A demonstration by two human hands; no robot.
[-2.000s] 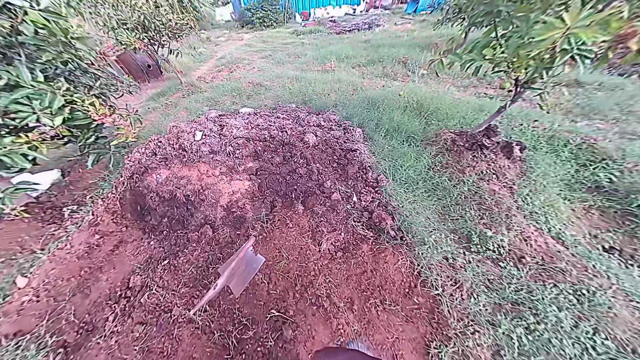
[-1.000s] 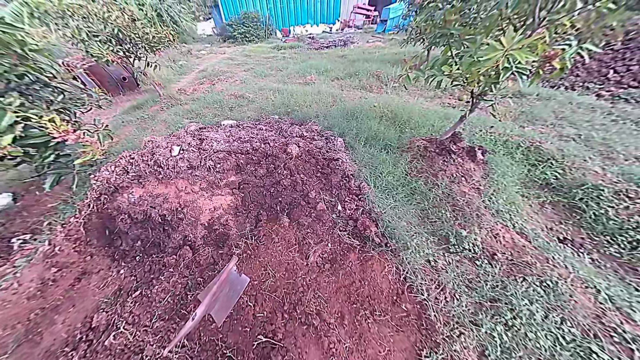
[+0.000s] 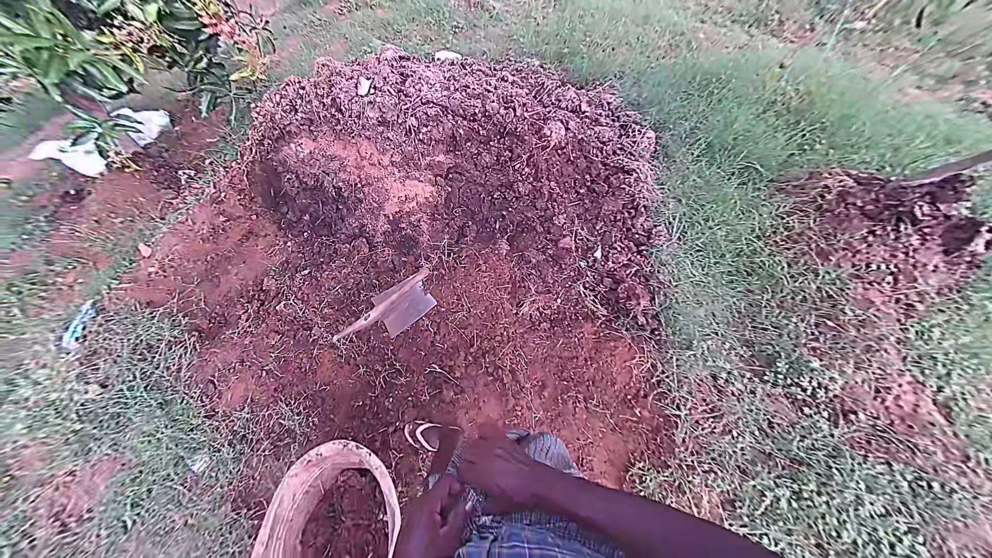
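Observation:
At the bottom middle, my right hand (image 3: 500,465) rests against the blue checked cloth (image 3: 519,539) worn around my legs. My left hand (image 3: 438,515) is just below and left of it, fingers curled, also at the cloth. Whether either hand grips the cloth cannot be made out. Left of my left hand is a pale, round-rimmed basin (image 3: 291,488) with dark soil inside. A hoe with a metal blade (image 3: 408,310) and a wooden handle (image 3: 380,311) lies on the red soil ahead of my hands. A sandaled foot (image 3: 426,435) shows beside the cloth.
Beyond the hoe rises a heap of dark, clumpy soil or manure (image 3: 496,147). Grass (image 3: 721,232) borders it on the right, near a thin tree trunk (image 3: 949,167). Leafy branches (image 3: 70,46) and white scraps (image 3: 77,157) are at the upper left.
Both hands, the checked cloth and the basin have come into view at the bottom. The view has tilted down. The hoe still lies on the soil.

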